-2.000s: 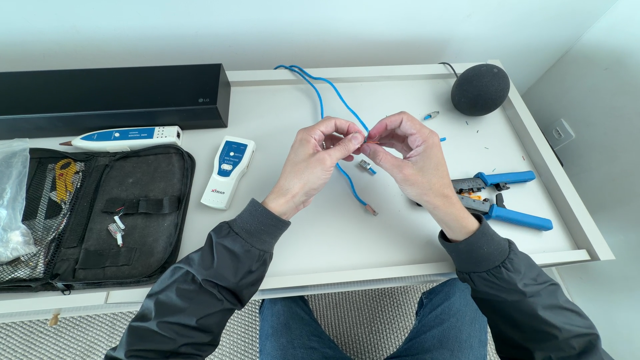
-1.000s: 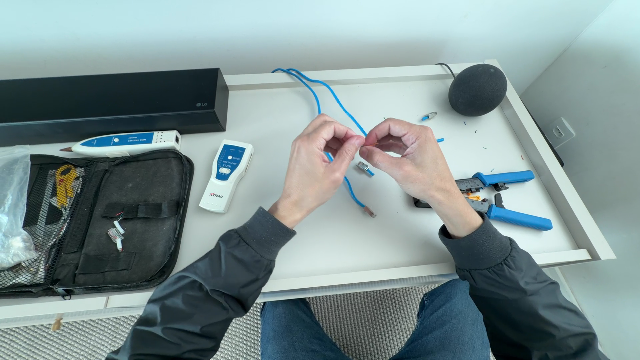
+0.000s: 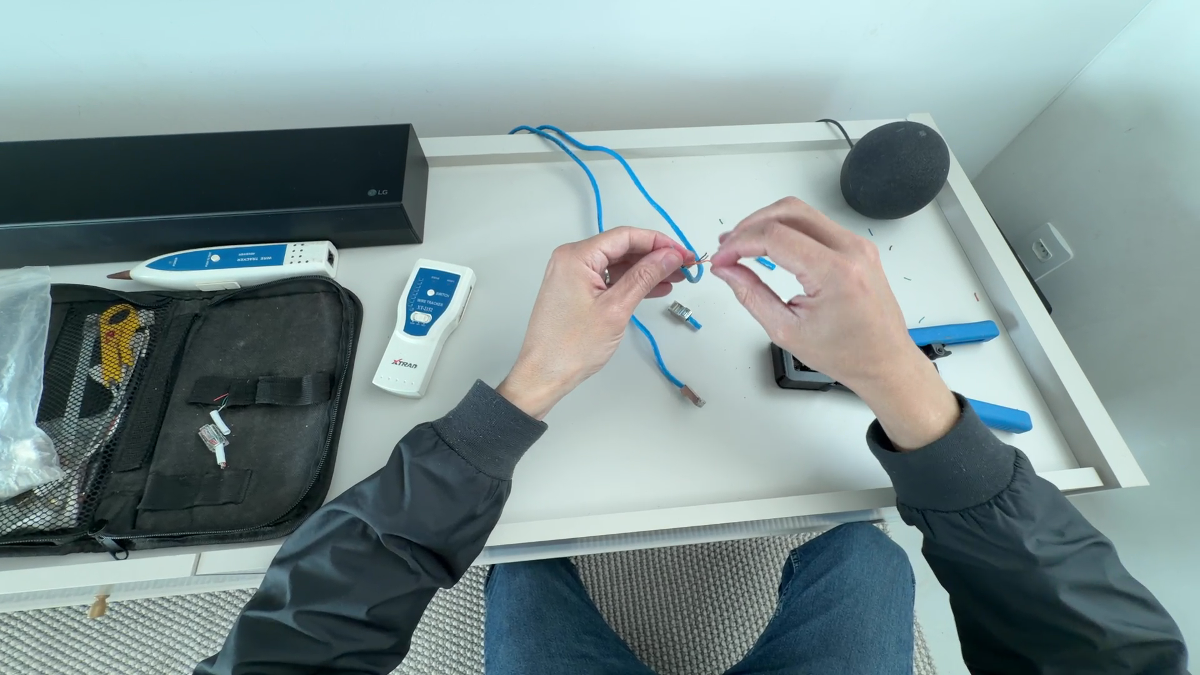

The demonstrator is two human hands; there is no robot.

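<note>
A blue network cable (image 3: 637, 183) runs from the back edge of the white desk to my hands. Near its stripped end my left hand (image 3: 609, 295) pinches the cable, and thin bare-ended wires (image 3: 701, 261) stick out past the fingers. My right hand (image 3: 806, 291) holds the tip of a wire between thumb and forefinger. Just below lies a cut RJ45 plug (image 3: 682, 311) with a blue stub. The cable's other end, with a plug (image 3: 692, 396), rests nearer the front. A blue-handled crimping tool (image 3: 954, 333) lies partly hidden beneath my right hand.
A white wire tracker unit (image 3: 425, 328) and a pointed probe (image 3: 234, 265) lie left, by a black soundbar (image 3: 206, 187). An open black zip case (image 3: 253, 347) holds loose plugs (image 3: 216, 441) and a yellow tool (image 3: 117, 342). A round dark speaker (image 3: 895, 171) stands back right, near wire scraps.
My hands have moved slightly apart, and the wires between them now show. The loose plug piece near the speaker, seen earlier, is now hidden behind my right hand.
</note>
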